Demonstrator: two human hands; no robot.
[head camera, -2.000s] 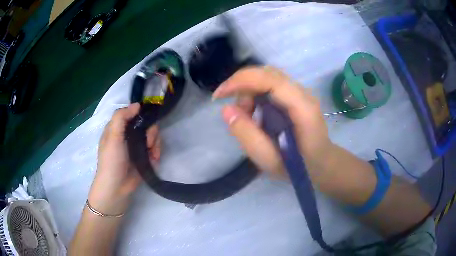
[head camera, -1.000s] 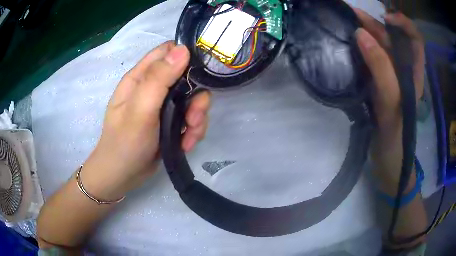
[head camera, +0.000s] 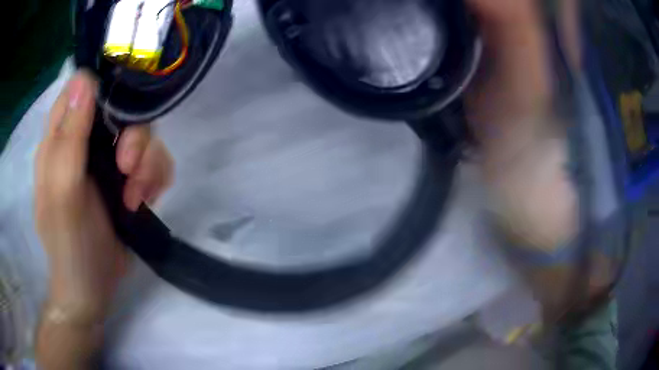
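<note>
The black headphones lie with the headband (head camera: 289, 290) curving toward me. The left ear cup (head camera: 181, 90) is open, with a silver-white battery (head camera: 139, 32) with a yellow edge, red and yellow wires and a sliver of green board. The right ear cup (head camera: 386, 43) has a glossy hollow. Both cups are cut off by the top edge. My left hand (head camera: 87, 166) is closed around the headband just below the left cup. My right hand (head camera: 517, 123) is strongly blurred against the right cup's outer edge, its fingers partly out of the picture; its grip is unclear. A dark blurred strip runs beside it.
White foam sheet (head camera: 289, 181) lies under the headphones, with a small grey mark or tear inside the band's arc. A blue tray edge (head camera: 645, 173) and a yellow item (head camera: 634, 121) show at the far right. A dark green surface (head camera: 29, 65) is at the upper left.
My left hand and the headphones have shifted left and up in the picture. The ear cups are farther apart. Since the earliest frame, my right hand has moved to the right cup's outer side.
</note>
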